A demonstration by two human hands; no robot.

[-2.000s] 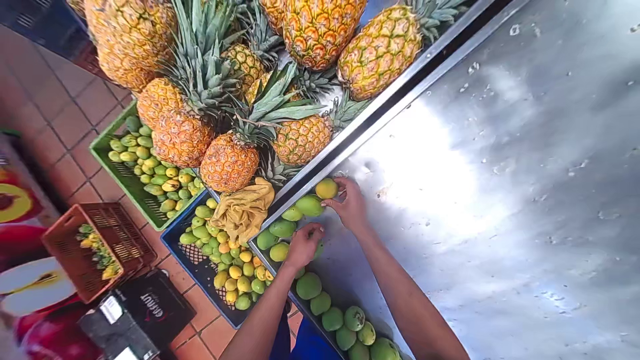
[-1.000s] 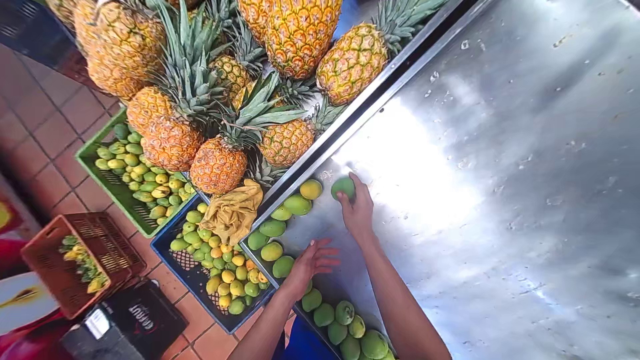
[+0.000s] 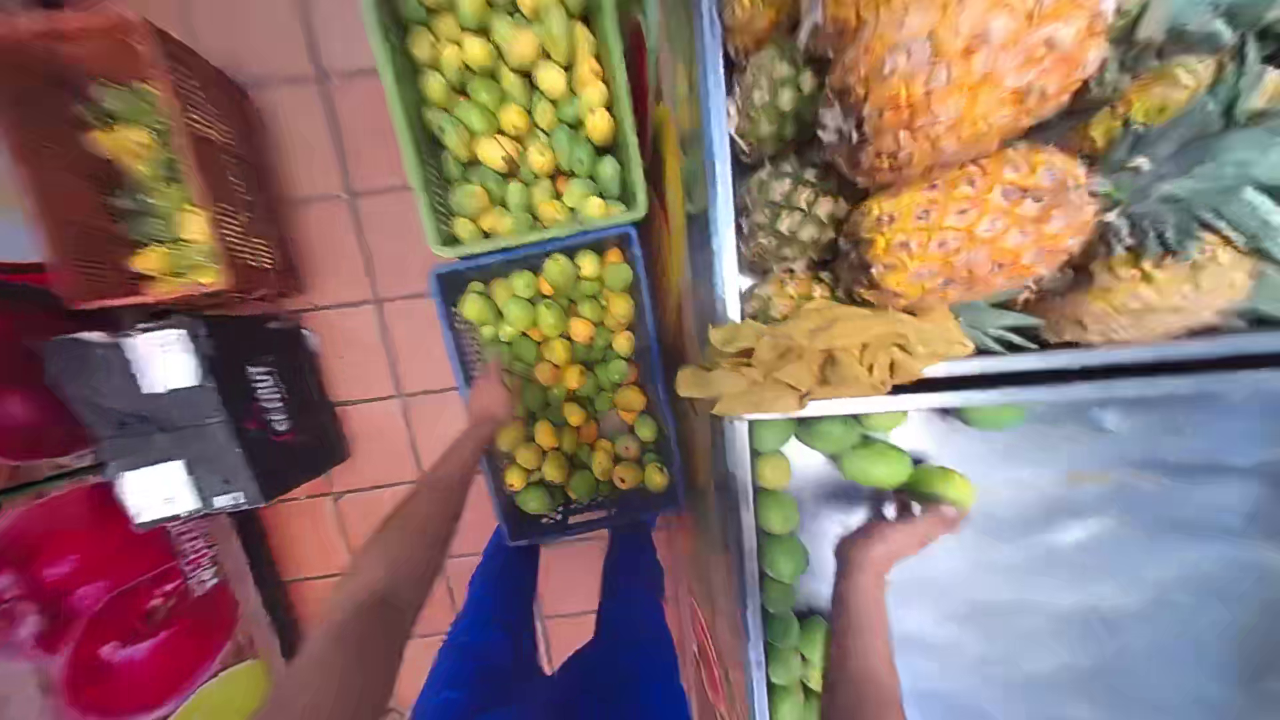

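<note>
My right hand (image 3: 900,530) is on the metal counter (image 3: 1090,560), its fingers around the underside of a green-yellow mango (image 3: 940,486). Another green mango (image 3: 875,465) lies just beside it, and a row of green mangoes (image 3: 783,557) follows the counter's left edge. My left hand (image 3: 490,400), blurred, is over the left side of a blue crate (image 3: 663,425) on the floor. That crate is filled with small green, yellow and orange fruits (image 3: 553,318). Whether the left hand touches any fruit cannot be told.
Pineapples (image 3: 975,225) lie behind the counter's divider, with a crumpled tan cloth (image 3: 830,355) on the corner. A green crate (image 3: 640,170) of similar fruit adjoins the blue one. Further left are a brown crate (image 3: 240,180) and a black box (image 3: 280,400) on the tiled floor.
The view has swung left and down to the crates. My left hand has left the counter for the blue crate. More mangoes now lie on the counter beside my right hand.
</note>
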